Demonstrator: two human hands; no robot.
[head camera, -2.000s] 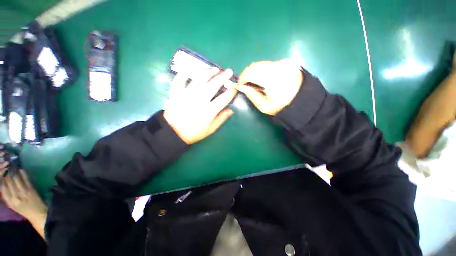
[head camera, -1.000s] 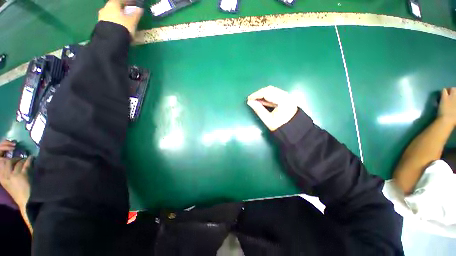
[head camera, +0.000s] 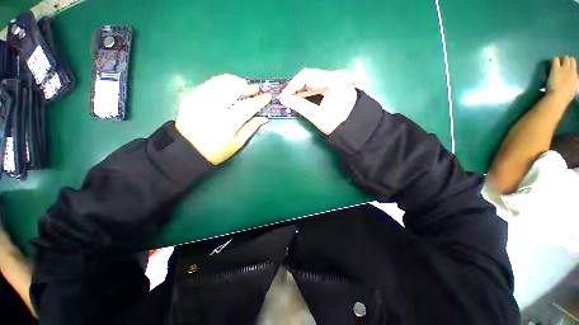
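Note:
A handset housing assembly (head camera: 275, 112) lies crosswise on the green bench top in front of me, mostly covered by my hands. My left hand (head camera: 219, 114) holds its left part. My right hand (head camera: 324, 98) is over its right part, with the fingertips pinched together close to my left fingertips. A slim reddish-brown thing, possibly tweezers (head camera: 312, 92), shows between the right fingers. Its tip is too blurred to make out. A single open handset (head camera: 111, 73) lies upright to the left, with a round silver part at its top end and a white rectangle at its lower end.
Stacked black handsets (head camera: 25, 120) stand at the far left. A pale worn edge strip (head camera: 63, 4) shows at the top left. A thin white line (head camera: 446, 70) runs down the bench at right. Another person's arm (head camera: 530, 136) is at right, and part of another arm (head camera: 14, 263) at lower left.
My left hand has come back from beyond the edge strip to the middle and now holds a handset. My right hand has moved slightly left, onto that handset. The view has shifted.

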